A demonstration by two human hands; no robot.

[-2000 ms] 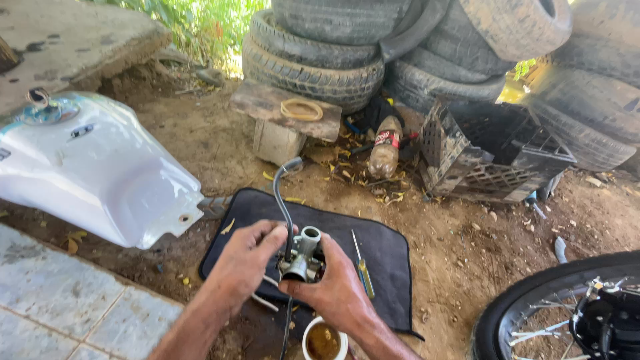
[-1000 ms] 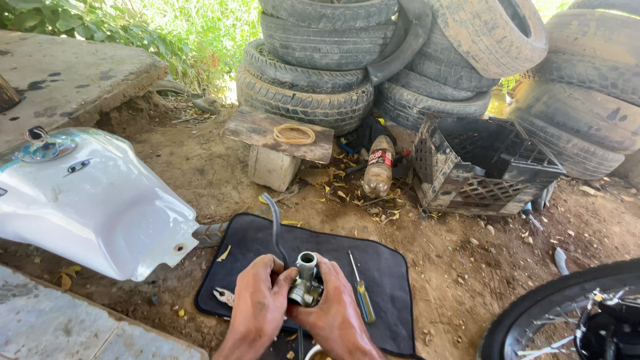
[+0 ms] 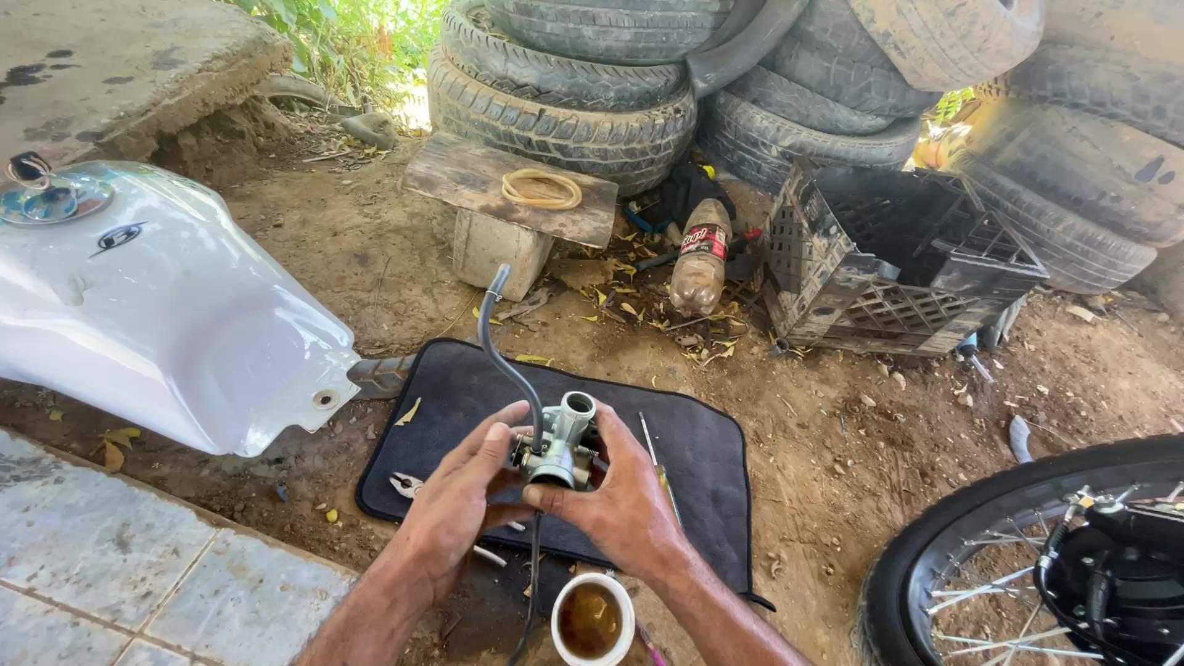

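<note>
Between both hands, above a black mat [image 3: 684, 430], is a metal carburetor [image 3: 562, 444] with its round bore facing up. My right hand [image 3: 615, 495] grips its right side, the thumb near the lower opening. My left hand [image 3: 467, 490] has its fingers against the left side, by a black rubber hose [image 3: 504, 365] that rises from the body. A thinner dark hose [image 3: 534, 573] hangs below. On the mat, a screwdriver [image 3: 659, 462] lies right of my right hand, and pliers [image 3: 405, 484] show partly beside my left. A white cup of brown liquid [image 3: 592, 620] stands beneath my forearms.
A white motorcycle fuel tank [image 3: 185, 305] lies at left beside a tiled ledge [image 3: 231, 592]. Behind are stacked tires [image 3: 564, 111], a wooden board [image 3: 462, 180] on a block, a plastic bottle [image 3: 700, 268] and a black crate [image 3: 860, 296]. A spoked wheel [image 3: 934, 518] is at lower right.
The fingers of my left hand have shifted on the carburetor and spread more than one second ago. Its hose leans further left. The cup shows more fully again as the view has tilted.
</note>
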